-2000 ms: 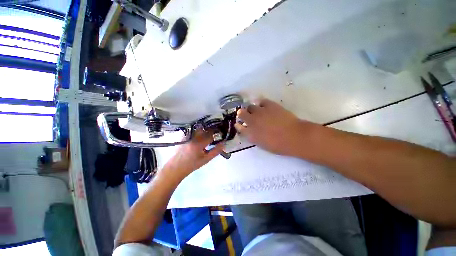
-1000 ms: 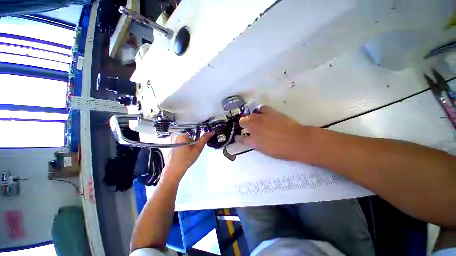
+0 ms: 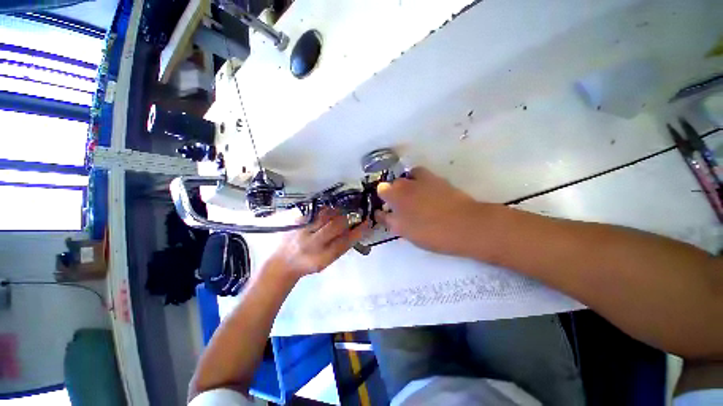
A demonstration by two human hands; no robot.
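Note:
A small black workpiece lies at the needle area of the sewing machine, mostly hidden by my fingers and the metal parts. My right hand is on its right side, fingertips pinched at the black piece. My left hand is on its left side, fingers spread low beside the needle area and touching the piece's near edge. The tension assembly and a bright metal loop stick out left of my hands. A flat silver dial sits just above.
A rounded black stack lies at the table's left, with dark pieces beyond it. A blue bin is below the table edge. Snips with pinkish handles lie far right. The white machine arm runs across the top.
My left hand has moved right, back towards the needle area, after being drawn back and left a second ago. My right hand stays at the piece. The view has shifted slightly.

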